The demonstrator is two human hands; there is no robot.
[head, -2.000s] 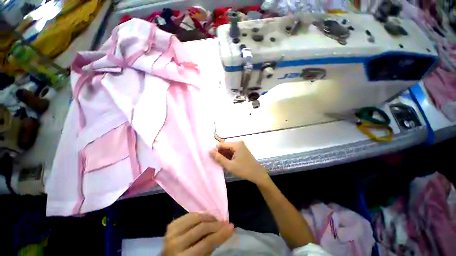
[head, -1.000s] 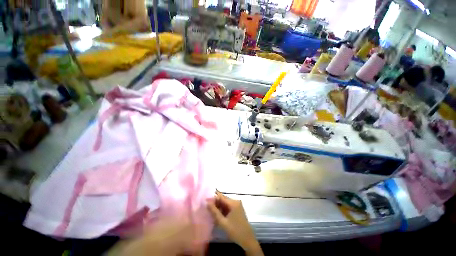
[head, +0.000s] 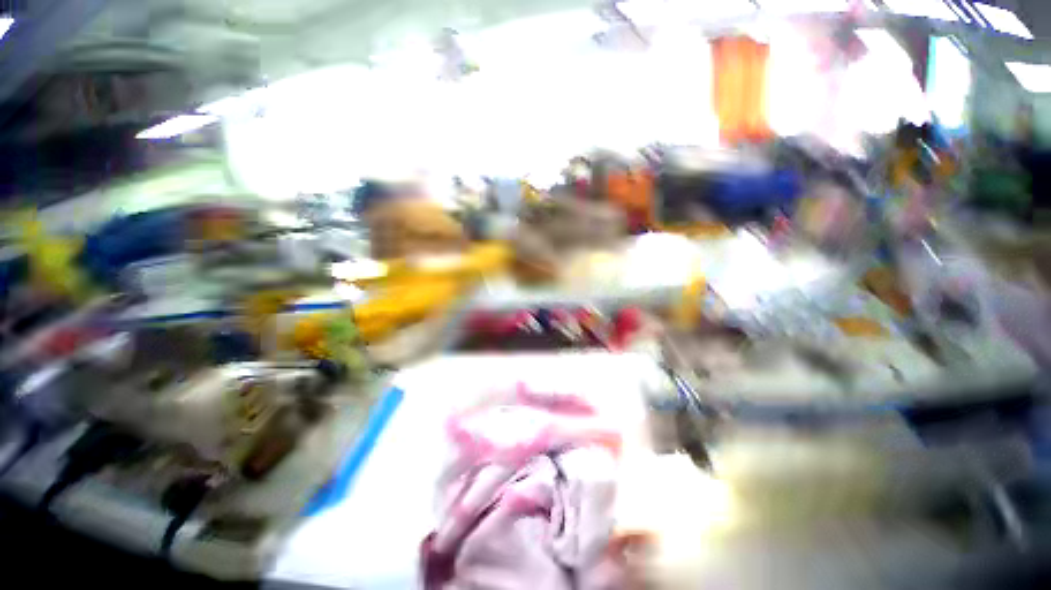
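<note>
The whole view is strongly blurred. The pink and white garment (head: 524,507) lies bunched at the bottom middle, on the white table top (head: 357,507). The sewing machine (head: 818,461) is a smeared pale shape to the right of the garment. A small skin-coloured patch at the garment's right edge, by the bottom rim, may be part of my right hand (head: 632,556); its fingers and hold cannot be made out. My left hand is not in view.
A trough of red and dark scraps (head: 542,327) lies behind the table top. Yellow cloth (head: 426,297) is heaped at the back left. A blue strip (head: 360,452) runs along the table's left side. Blurred machines and bright windows fill the background.
The view has swung up and left. The garment, spread out before, now shows as a narrower bunched heap lower in the picture. My left hand has gone out of view.
</note>
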